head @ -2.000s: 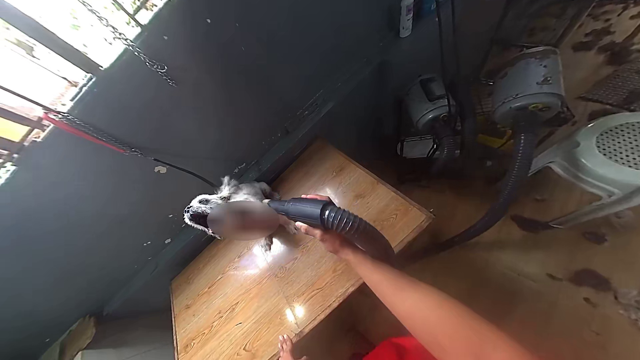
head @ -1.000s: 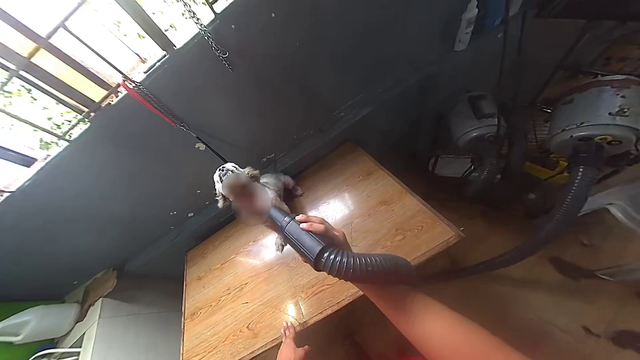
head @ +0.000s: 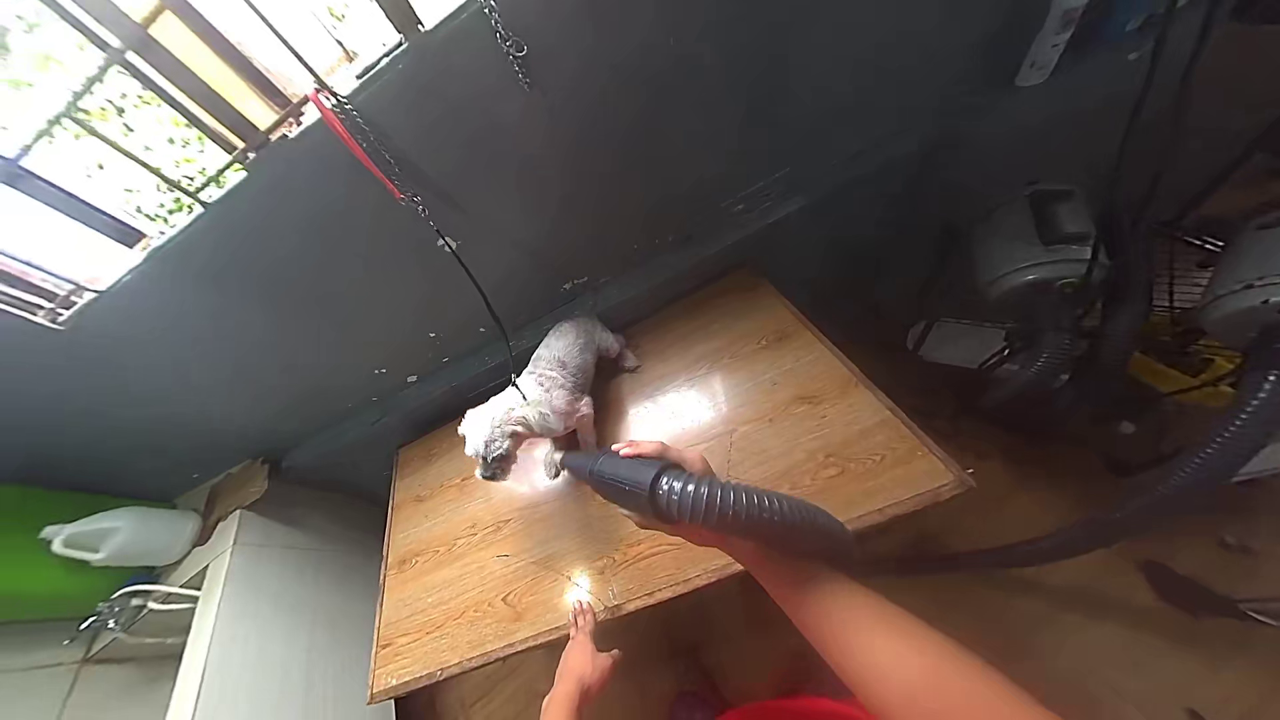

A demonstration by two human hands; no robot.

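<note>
My right hand [head: 665, 480] is wrapped around the black nozzle [head: 618, 480] of a ribbed dryer hose [head: 750, 510]. The nozzle's narrow tip points left, close to the front paws of a small, short-coated white and grey dog [head: 560, 375]. The dog is at the wall side of the wood-grain table [head: 800, 400], its head lowered to the left. A thin black tether [head: 470, 275] runs from its neck up to a red strap and chain. My left hand [head: 583, 655] touches the near edge of the table with its fingertips, holding nothing.
Dark grey wall [head: 640, 150] runs behind the table, with a barred window above left. A hanging chain [head: 508, 45] ends over the wall. Dryer units [head: 1035, 245] stand at right, the hose trailing over the floor. A white plastic jug [head: 130, 535] sits at lower left beside a pale counter [head: 280, 610].
The dog's head has lowered away from the nozzle, and its body now shows along the wall. The left hand stays at the table edge. The view has shifted toward the left.
</note>
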